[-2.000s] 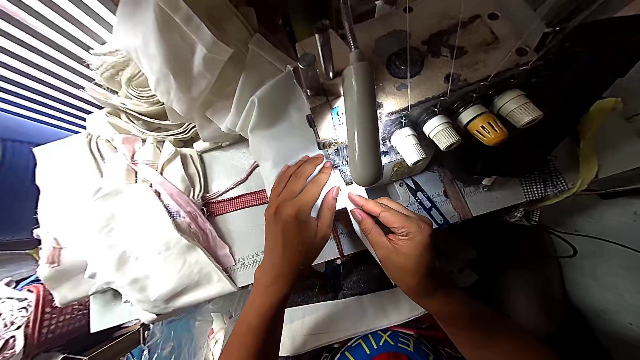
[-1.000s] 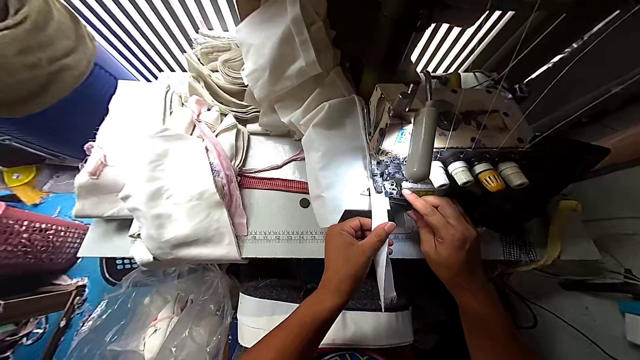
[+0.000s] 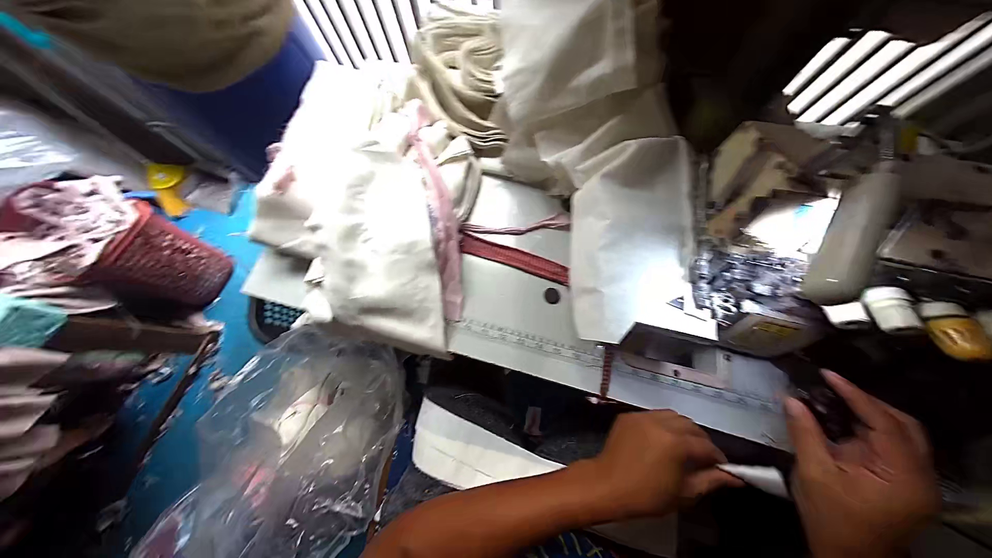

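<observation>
My left hand (image 3: 659, 465) is closed on a white fabric strip (image 3: 756, 477) below the front edge of the sewing table. Close to its right, my right hand (image 3: 864, 465) has thumb and fingers apart; the strip's end reaches toward its palm, and whether it touches is unclear. Above them is an overlock-type sewing machine (image 3: 763, 287) with a lamp lit over its needle area. A cream fabric piece (image 3: 635, 240) lies on the table (image 3: 511, 302) with its edge at the machine's left side.
Cream fabric (image 3: 380, 248) and pink strips (image 3: 438, 209) are piled on the table's left, near a red woven band (image 3: 515, 258). Thread cones (image 3: 891, 310) stand right of the lamp. A clear plastic bag (image 3: 302, 434) and a red basket (image 3: 159, 260) are at lower left.
The view has swung left. My hands have moved from beside the needle area to below the table's front edge. The strip, stretched down from the machine one second ago, is now between my hands.
</observation>
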